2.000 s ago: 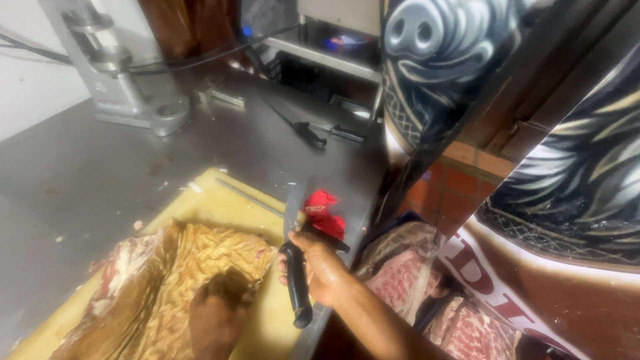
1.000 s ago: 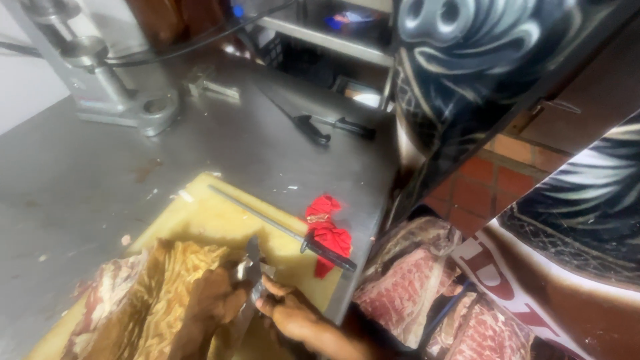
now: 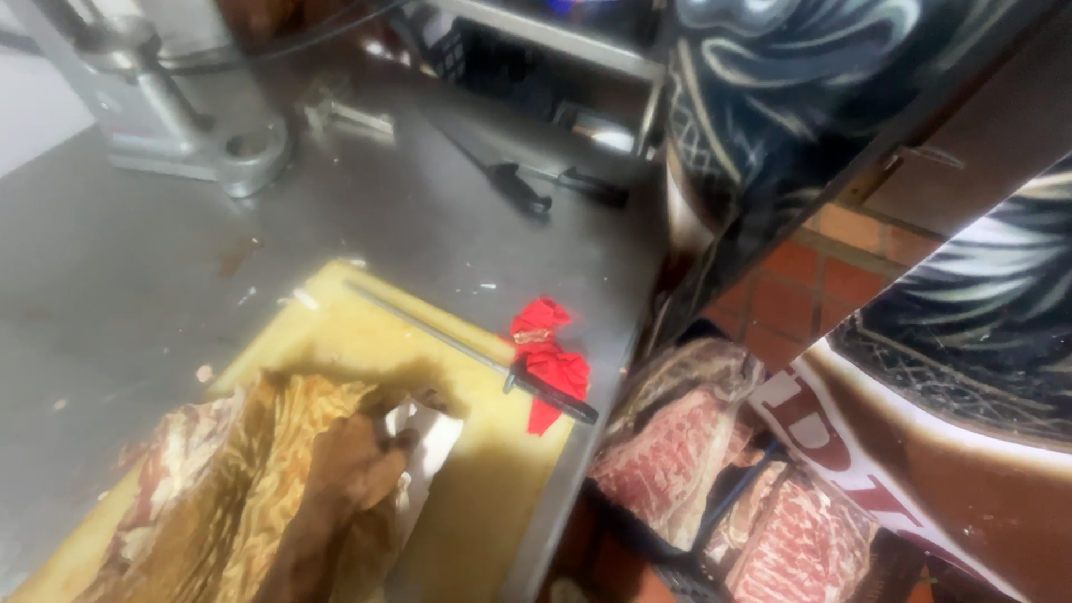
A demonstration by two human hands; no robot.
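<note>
My left hand (image 3: 360, 461) reaches in from the bottom over a large piece of meat with a wrinkled, yellow-brown surface (image 3: 285, 452). Its fingers are bent against a bright white flat piece (image 3: 431, 435) at the meat's right edge; blur hides what that piece is. The meat lies on a yellow cutting board (image 3: 494, 494). My right hand is out of view. A honing steel with a black handle (image 3: 553, 395) lies across the board's upper right edge, its handle over a red cloth (image 3: 548, 360).
Two black-handled knives (image 3: 519, 191) (image 3: 595, 186) lie on the steel table (image 3: 419, 218). A metal machine stand (image 3: 201, 151) stands at the back left. Wrapped marbled meat (image 3: 678, 452) sits in a dark crate beyond the table's right edge, beside a printed panel (image 3: 938, 352).
The steel, in my right hand two seconds ago, was on the board one second ago and still lies there. My right hand, at the meat with a blade one second ago, has left the view.
</note>
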